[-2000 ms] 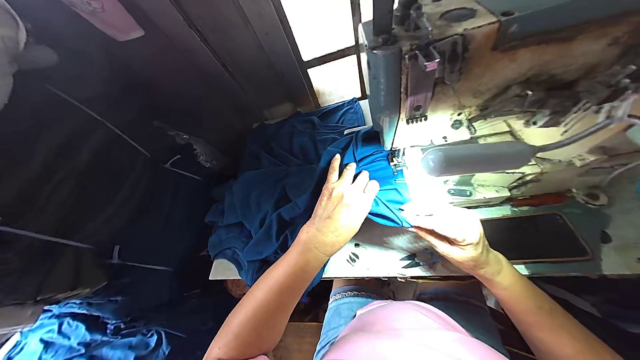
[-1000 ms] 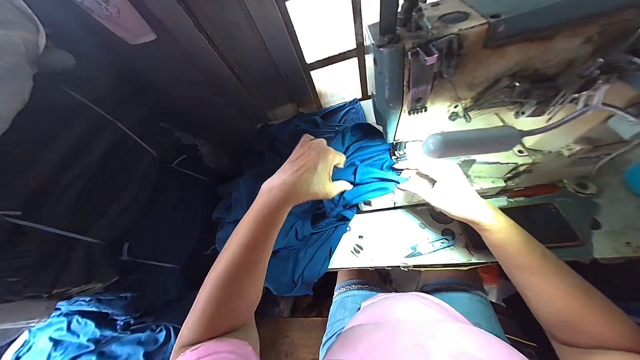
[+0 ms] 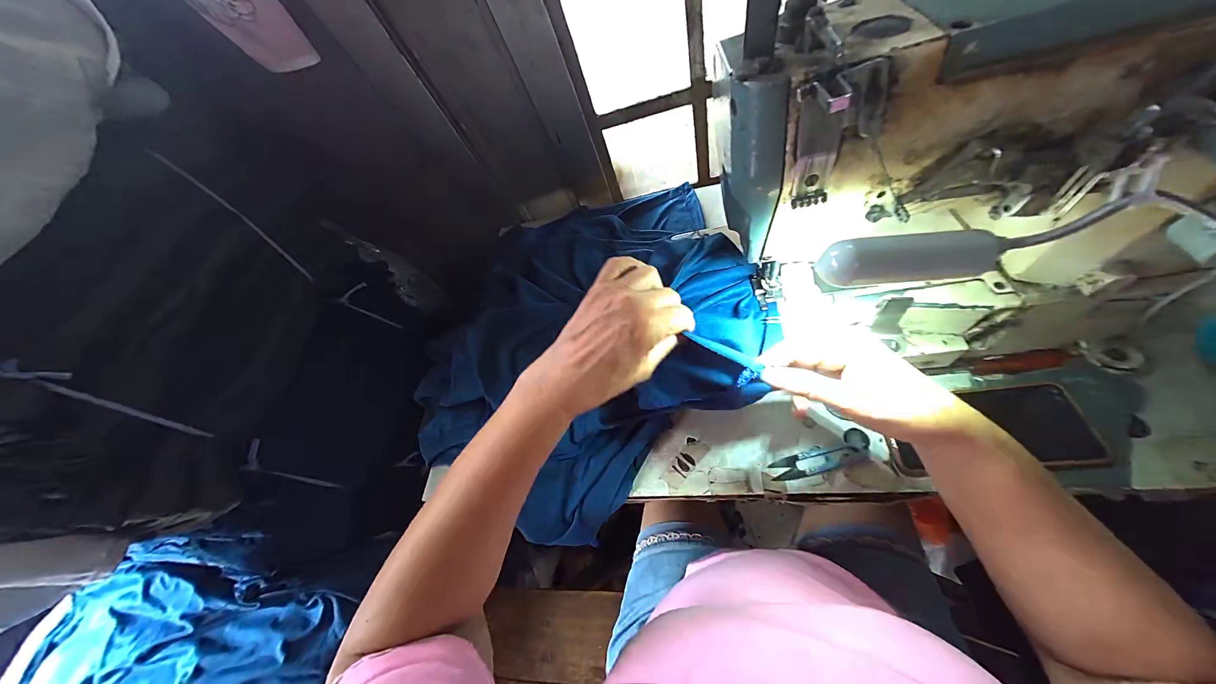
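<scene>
Blue fabric [image 3: 589, 456] lies bunched on the left part of the sewing machine's table and hangs over its front edge. My left hand [image 3: 627, 328] pinches a fold of it left of the needle area. Between thumb and fingers, my right hand [image 3: 845, 380] holds the fabric's edge, which is stretched between both hands. The sewing machine's presser foot [image 3: 768, 280] is at the cloth's right side, under bright light. Glare washes out part of my right hand.
A grey lamp [image 3: 907, 258] sits by the needle area. Thread snips [image 3: 819, 461] and a smartphone [image 3: 1021, 427] rest near the table's front edge. More blue cloth [image 3: 190, 608] is piled at lower left, below dark bundles [image 3: 180, 332] with ties. A barred window is behind.
My left hand has moved right, toward the needle area, since a second ago. The fabric edge now shows pulled straight between my hands.
</scene>
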